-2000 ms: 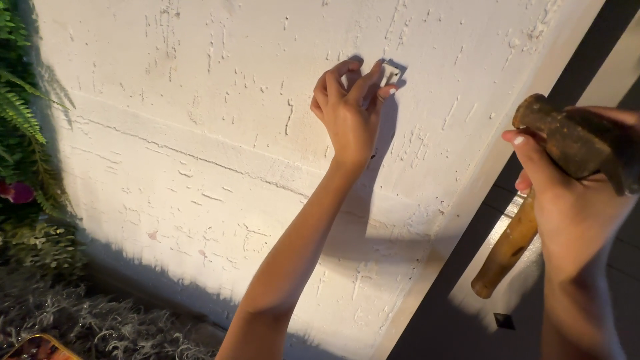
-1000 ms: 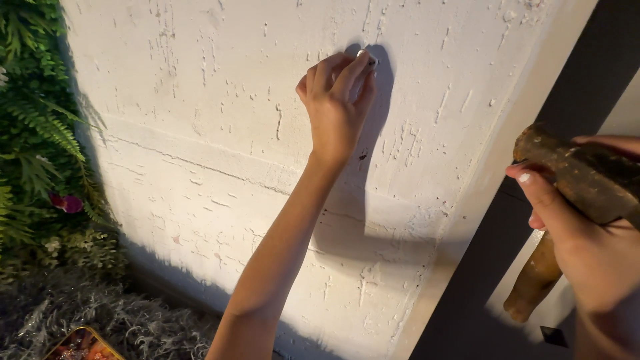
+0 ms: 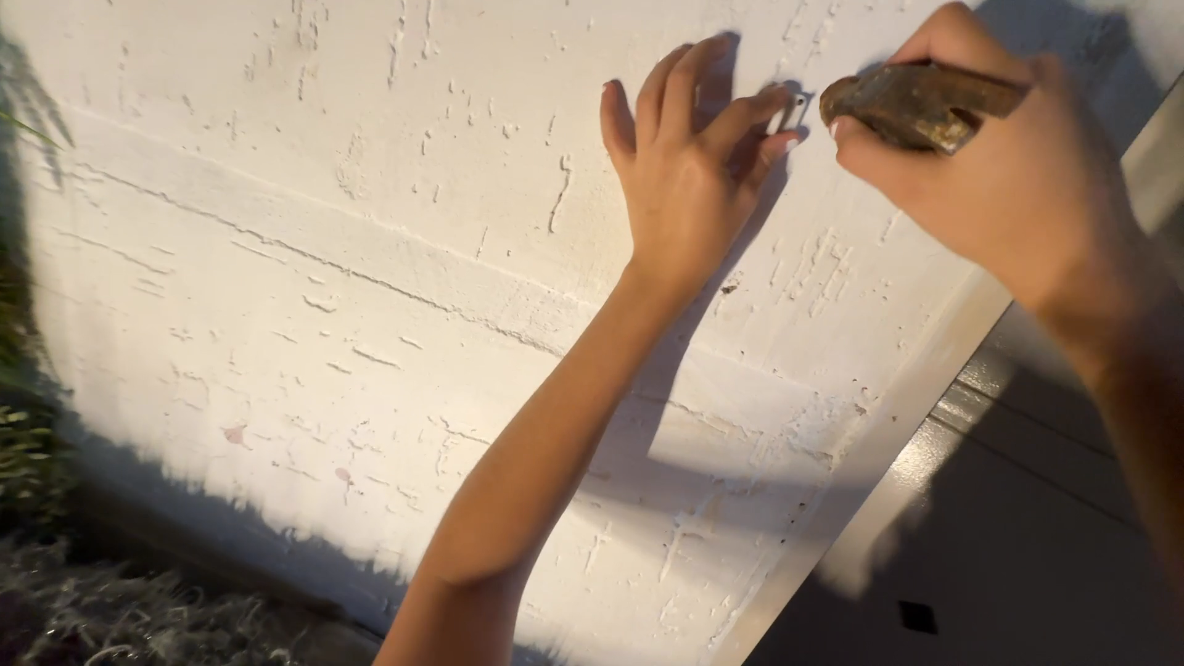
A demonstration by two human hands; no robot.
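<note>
My left hand [image 3: 689,157] is raised against a white textured wall [image 3: 388,305], pinching a small white clip or hook [image 3: 788,111] to it between thumb and index finger. The other fingers are spread. A small dark dot shows on the white piece. Just right of it, my right hand [image 3: 999,166] grips a rusty hammer [image 3: 911,104] around its metal head, whose rounded end is close to the white piece. Whether the two touch cannot be told. The hammer's wooden handle is hidden behind my right hand and forearm.
Green foliage [image 3: 28,453] borders the wall at the left. Grey shaggy material [image 3: 139,601] lies at the lower left. The wall's edge [image 3: 879,453] slants down the right side, with a dark glossy surface [image 3: 1008,555] beyond it.
My right hand has brought the hammer from the right side over to the wall, close to the white piece. The outer fingers of my left hand have spread.
</note>
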